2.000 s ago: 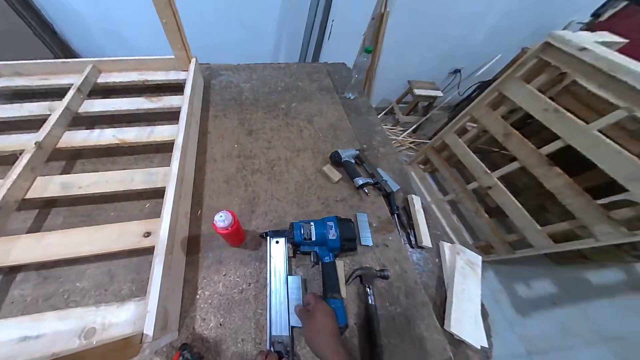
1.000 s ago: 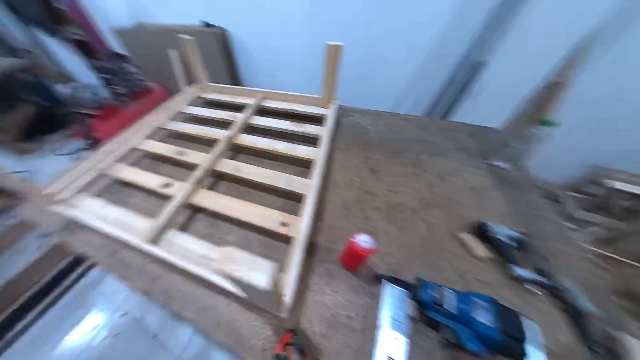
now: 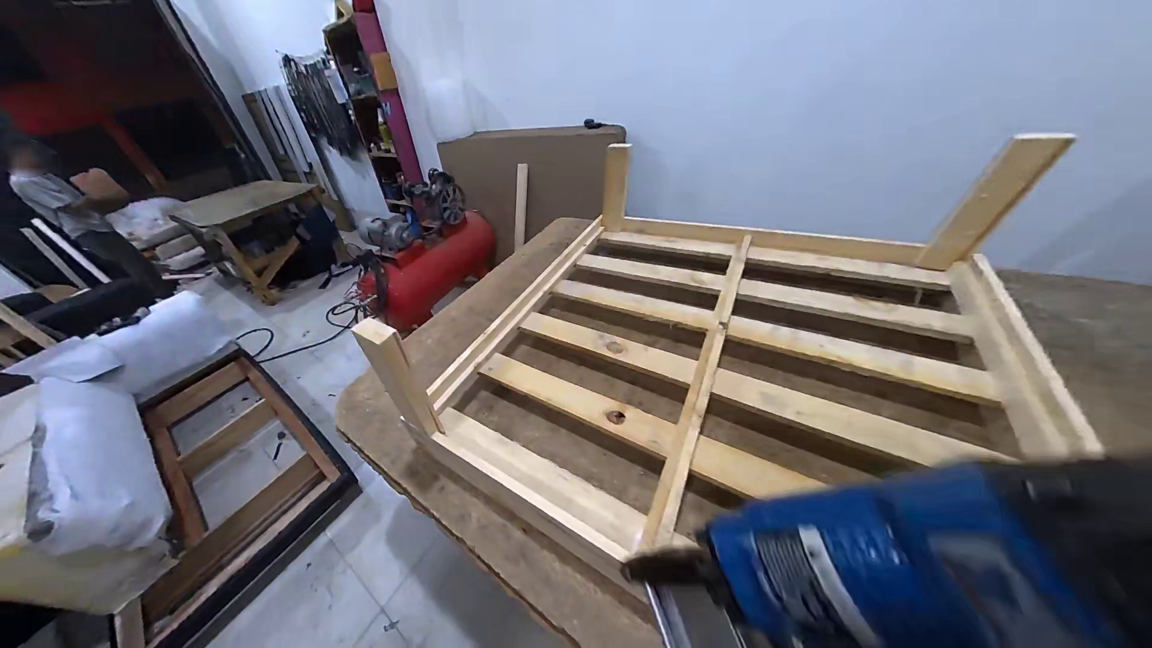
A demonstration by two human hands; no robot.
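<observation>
Neither of my hands shows in the head view. A blue and black pneumatic nail gun (image 3: 864,549) looms large and blurred at the lower right, raised in front of the camera, its dark nose pointing left and its silver magazine (image 3: 693,616) running down past the bottom edge. What holds it is hidden. Behind its nose lies a pale wooden slatted frame (image 3: 621,416), with several cross slats and one long middle batten (image 3: 706,396) over them. Short wooden posts stand upright or leaning at its corners: near left (image 3: 396,373), far left (image 3: 616,187) and far right (image 3: 999,200).
The frame rests on a worn wooden worktable (image 3: 378,423). Left of it stand a red air compressor (image 3: 432,274) with a hose on the floor, a dark-edged wooden frame (image 3: 243,450) and a wrapped white bundle (image 3: 99,459). A person (image 3: 67,202) is at the far left, near another table (image 3: 243,202).
The view has swung far to the left. The nail gun, lying on the worktable beside a hand two seconds ago, is now up close to the camera. The hand is out of sight.
</observation>
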